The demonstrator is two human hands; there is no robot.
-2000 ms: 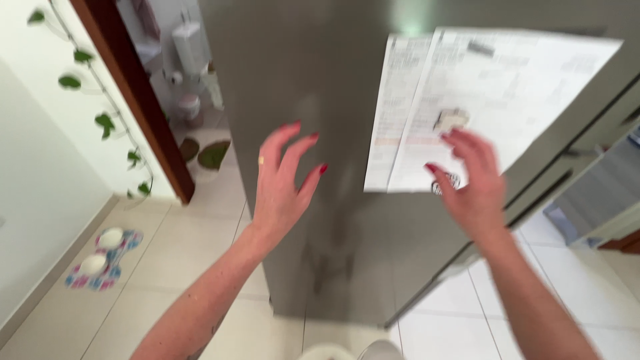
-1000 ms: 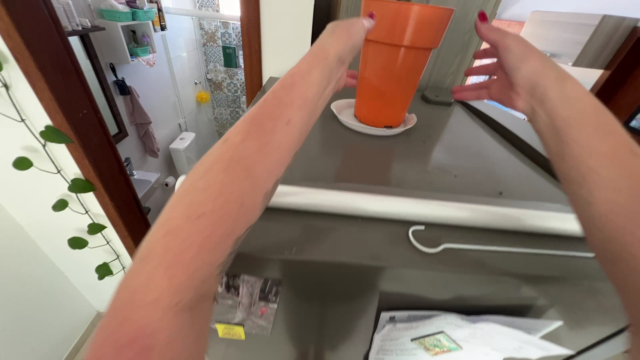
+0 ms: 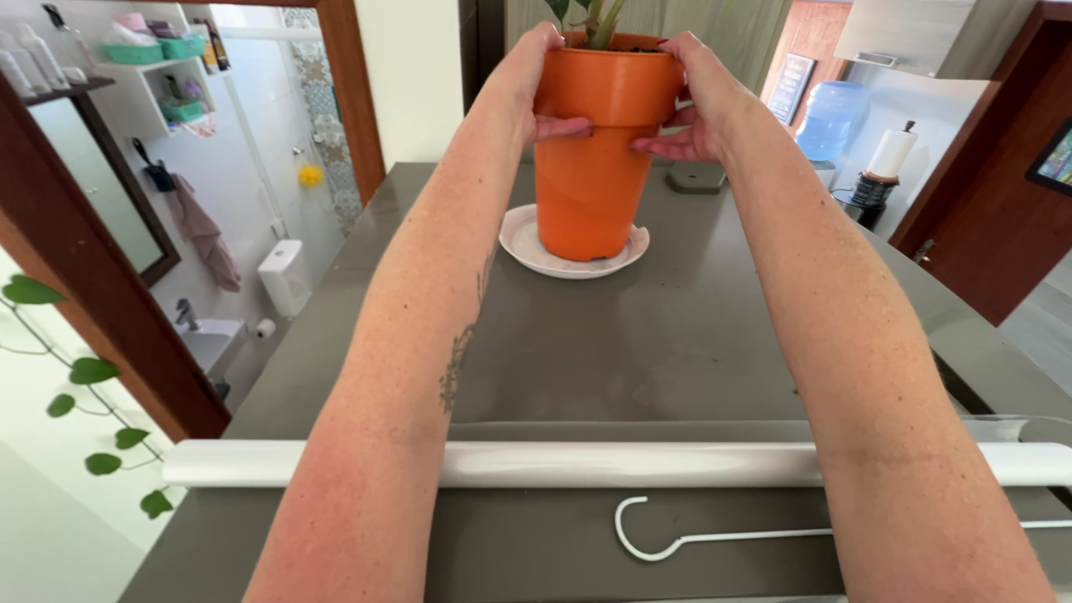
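An orange plastic flowerpot point(image 3: 593, 167) with a plant in dark soil stands at the far part of the grey top surface, over a round white saucer point(image 3: 578, 270). My left hand point(image 3: 544, 88) grips the pot's left side near the rim, thumb at the rim and fingers beneath the upper band. On the right side my right hand point(image 3: 695, 105) holds the pot the same way. The pot's base is within the saucer; whether it touches cannot be told. The plant's upper part is cut off by the frame's top edge.
Across the near part of the grey surface point(image 3: 620, 352) lies a white tube point(image 3: 628, 465). A white metal hook point(image 3: 653, 557) lies nearer, partly under my right forearm. Behind the pot sits a small grey device point(image 3: 697, 177). A trailing vine point(image 3: 94, 370) hangs at the left, beside a wooden door frame point(image 3: 109, 251).
Both hands have closed on the orange pot, where they were apart around it a second ago. Earlier they were in front of papers on the grey front. The view has risen to the top surface.
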